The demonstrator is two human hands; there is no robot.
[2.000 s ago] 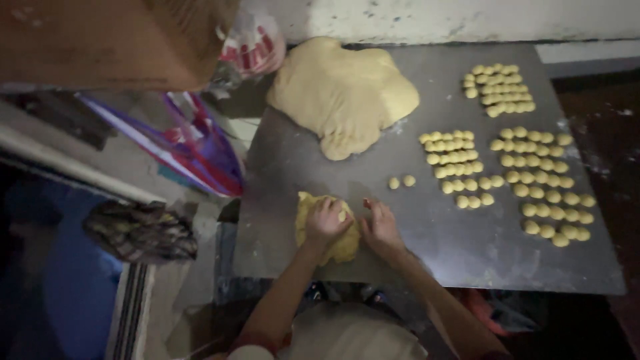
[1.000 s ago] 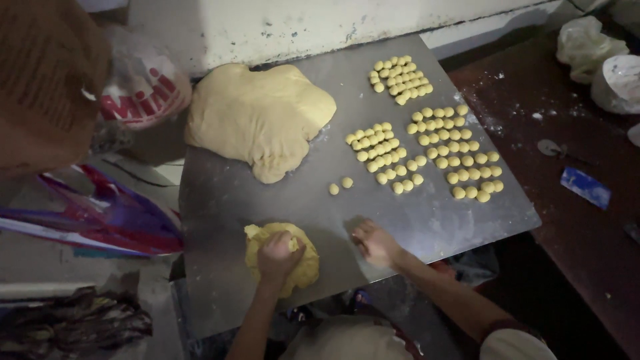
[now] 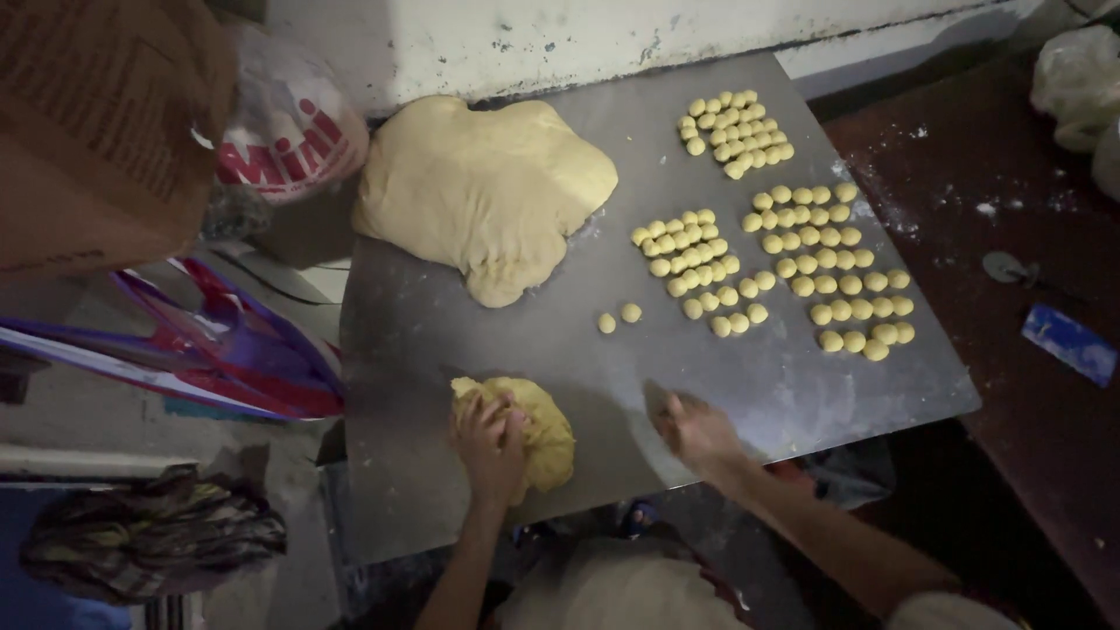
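Observation:
My left hand [image 3: 492, 442] rests on a yellow lump of dough [image 3: 551, 437] near the table's front left, its fingers curled into the top of it. To the right, my right hand [image 3: 696, 429] is partly curled over the metal table [image 3: 612, 464]; its underside is hidden, so whether it holds anything cannot be told. Two small dough balls [image 3: 619, 318] lie apart, beyond and between my hands. A large pale mass of dough [image 3: 481, 184] spreads at the back left. Many more dough balls [image 3: 809, 236] stand in rows in three groups on the right side.
A white wall [image 3: 542, 44] borders the table's back edge. At the left are a printed plastic bag [image 3: 289, 131], a brown paper sack [image 3: 105, 131] and a purple and red bag [image 3: 254, 359]. A dark red surface [image 3: 962, 227] at the right bears a blue packet [image 3: 1069, 343] and a round cutter [image 3: 1006, 267].
My right hand has moved away from the dough lump under my left hand, which stays on it. The view has shifted and turned.

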